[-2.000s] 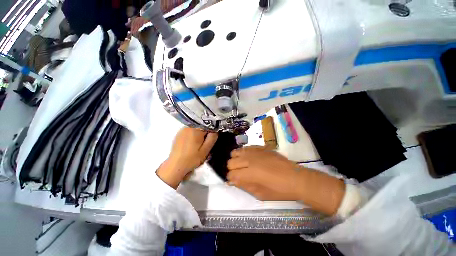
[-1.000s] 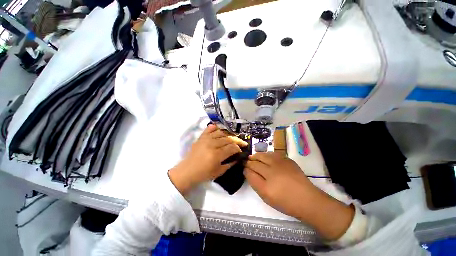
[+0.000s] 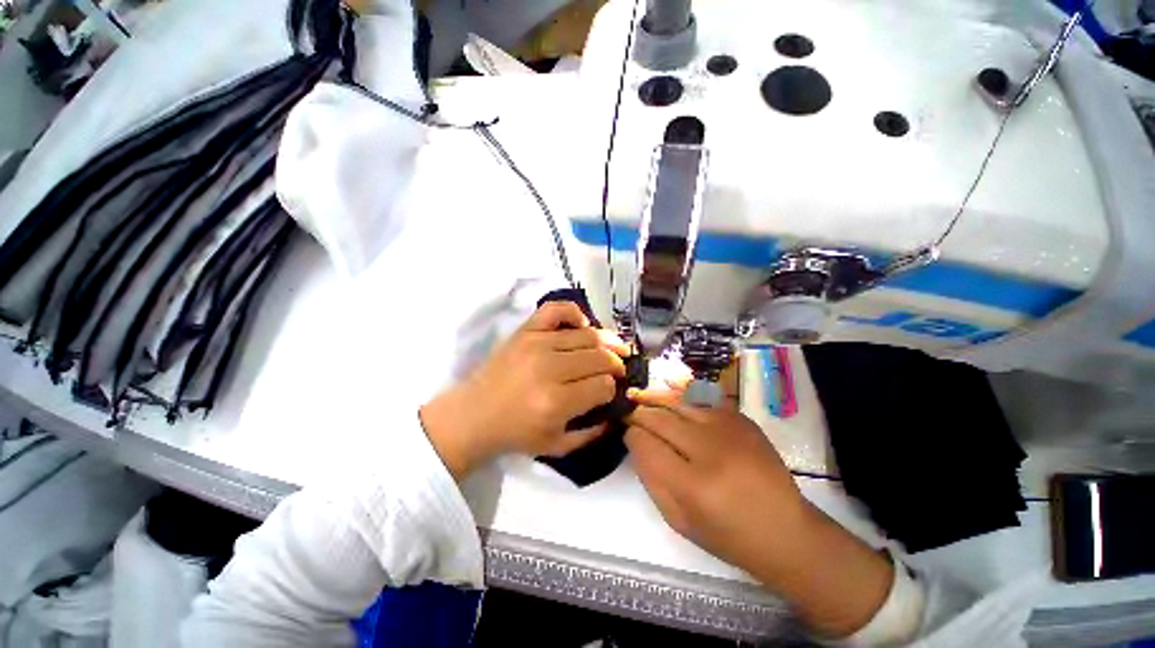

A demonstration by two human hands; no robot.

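Observation:
A small black fabric piece [image 3: 588, 461] lies at the needle area of the white sewing machine [image 3: 709, 190], over a grey-white panel [image 3: 437, 272]. My left hand [image 3: 526, 386] is on the black piece, left of the presser foot, its fingers closed on the cloth. My right hand [image 3: 709, 468] pinches the right edge of the same piece with its fingertips, just below the foot. The needle tip and the pinched edge are partly hidden by my fingers and the machine parts.
A stack of black-edged panels [image 3: 165, 228] lies left. Right of the needle are a pink and blue tool [image 3: 779, 382], a stack of black pieces [image 3: 912, 443] and a smartphone [image 3: 1104, 525]. A scale [image 3: 633, 595] runs along the front edge.
The view has shifted, so the machine head sits further right. Both hands have moved from the black piece's sides to close together at the foot, and the black piece has turned.

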